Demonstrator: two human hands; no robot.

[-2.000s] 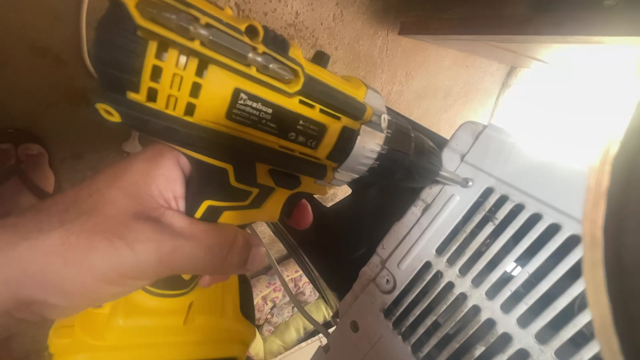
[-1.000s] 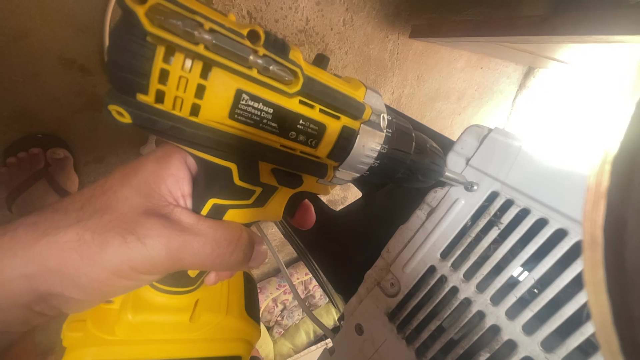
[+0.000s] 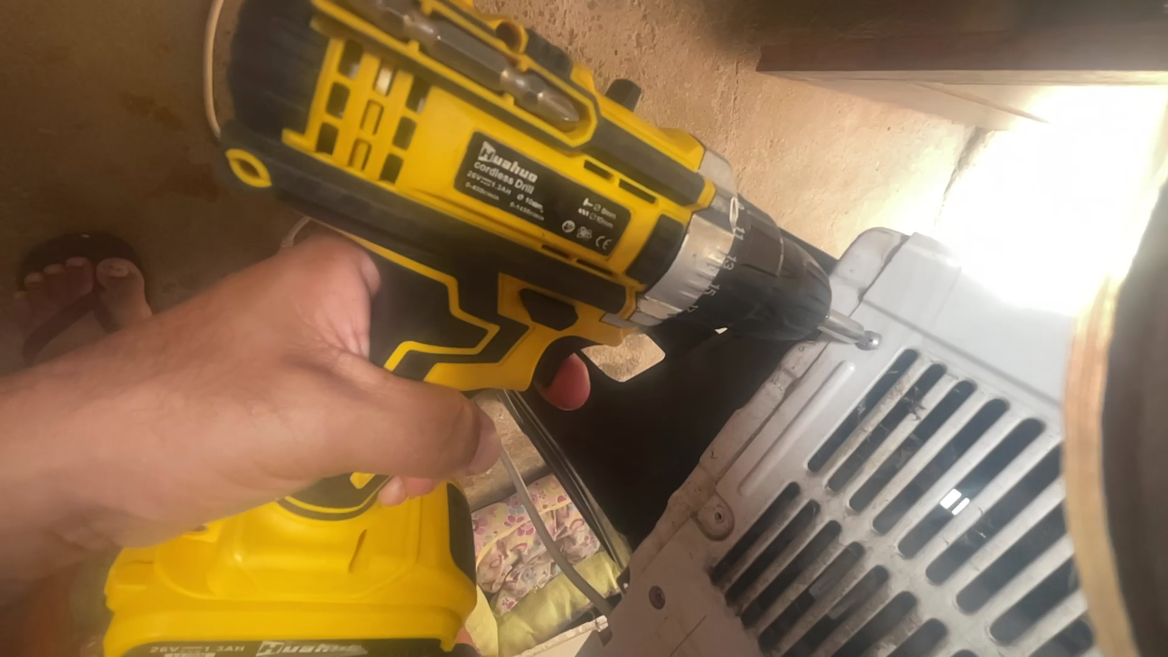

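My left hand comes in from the left and grips the handle of a yellow and black cordless drill, its thumb on the near side and a fingertip at the trigger. The drill points right and slightly down. From its black chuck a short metal bit reaches the upper corner of a pale grey slotted metal panel. At the bit's end is a small rounded metal piece, perhaps a screw head; the exact contact cannot be told. Spare bits sit on top of the drill. My right hand is out of view.
Patterned cloth and a grey cable lie below the drill. A wooden edge stands close at the right, with a wooden piece above. A foot in a sandal rests on the floor at left. Bright glare covers the upper right.
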